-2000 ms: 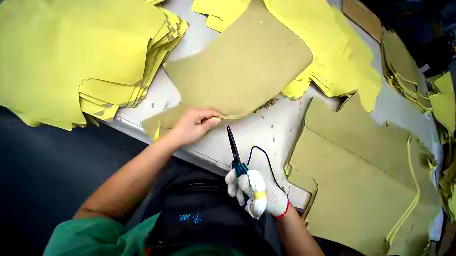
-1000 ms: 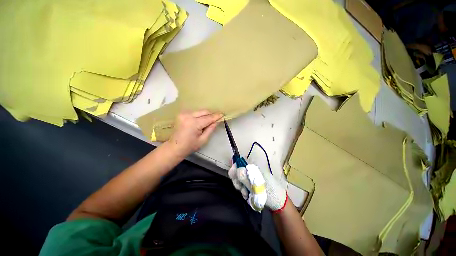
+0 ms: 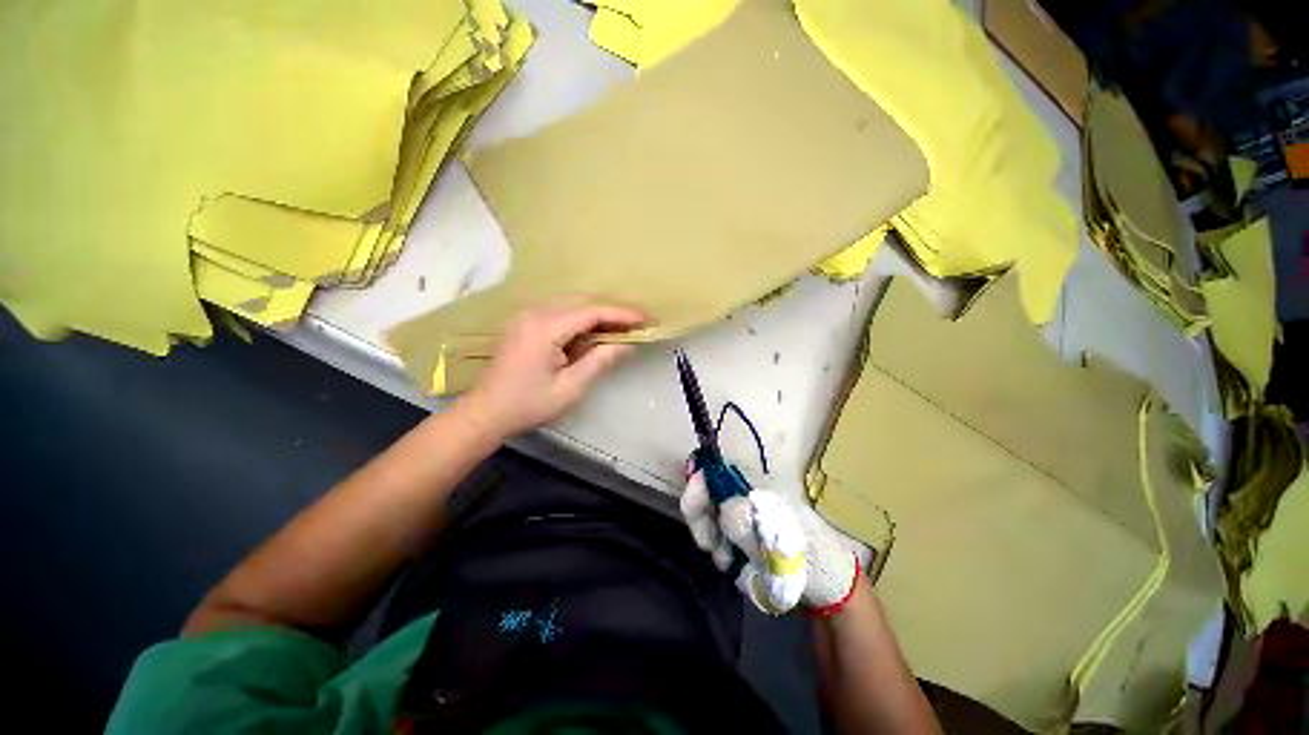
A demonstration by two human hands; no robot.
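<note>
An olive panel (image 3: 704, 172) lies reverse side up on the table, its near edge towards me. My bare left hand (image 3: 553, 359) pinches that near edge between thumb and fingers. My right hand (image 3: 761, 539), in a white knit glove with a red cuff edge, holds scissors (image 3: 698, 409) with dark blades and teal-blue handles. The blades look closed or nearly so, their tips just below the panel edge, right of my left fingers, apart from it. A white wrap with a yellow spot is at the gloved hand. A black cord (image 3: 747, 417) loops beside the scissors.
A yellow panel stack (image 3: 187, 129) lies at the left, another (image 3: 962, 144) at the far right. An olive stack (image 3: 1005, 488) lies at the right near my gloved hand. The pale table's near edge (image 3: 431, 395) runs below my left hand. More panels stand beyond, at the far right.
The scissors, at the panel edge one second ago, have moved right and slightly away from it. The panel has shifted slightly right. The trimmings seen beside its edge earlier are now mostly covered.
</note>
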